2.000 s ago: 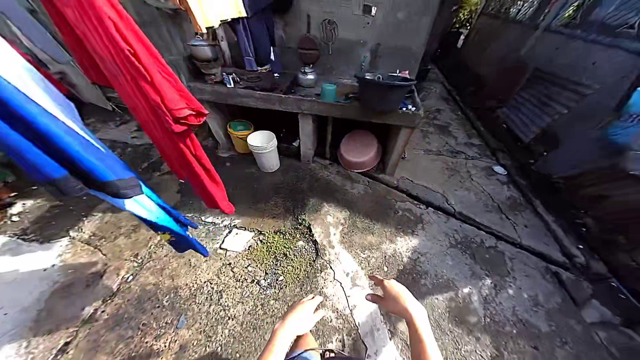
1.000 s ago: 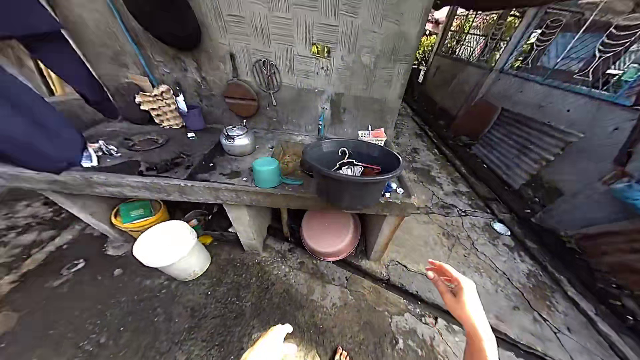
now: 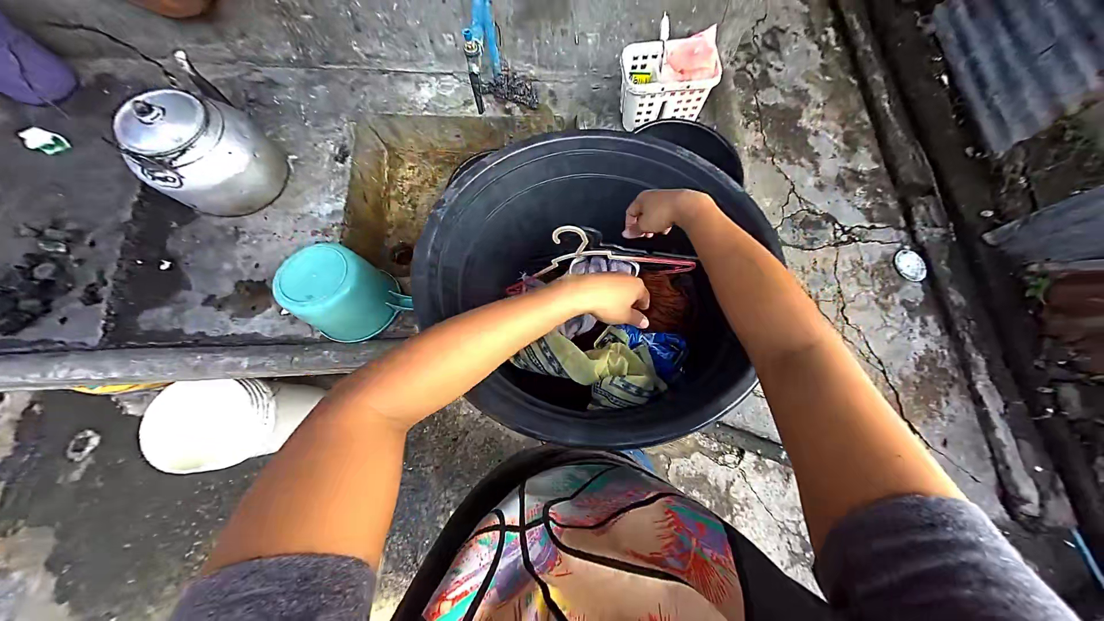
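Observation:
A large black plastic tub (image 3: 483, 207) stands on the concrete counter, with both my hands reaching over its opening. Inside lie clothes, among them a yellow-green patterned cloth (image 3: 595, 366), a blue plastic-like piece (image 3: 662, 352) and a brown cloth (image 3: 668, 302). White and red clothes hangers (image 3: 582, 254) rest on top of them. My left hand (image 3: 614, 297) is over the clothes just below the hangers, fingers bent; whether it grips anything is unclear. My right hand (image 3: 660, 213) is near the tub's far right inner wall, above the red hanger, fingers curled; its hold is also unclear.
A teal plastic dipper (image 3: 336, 289) lies left of the tub, beside a shallow concrete basin (image 3: 379, 190). Farther left is a metal kettle (image 3: 198, 155). Behind are a faucet (image 3: 473, 65) and a white basket (image 3: 668, 90). A white bucket (image 3: 207, 427) stands on the ground below the counter.
The view has moved close to the counter and tilted down over the tub. My hands, earlier held out over the ground away from the tub, are now above the clothes and hangers inside it.

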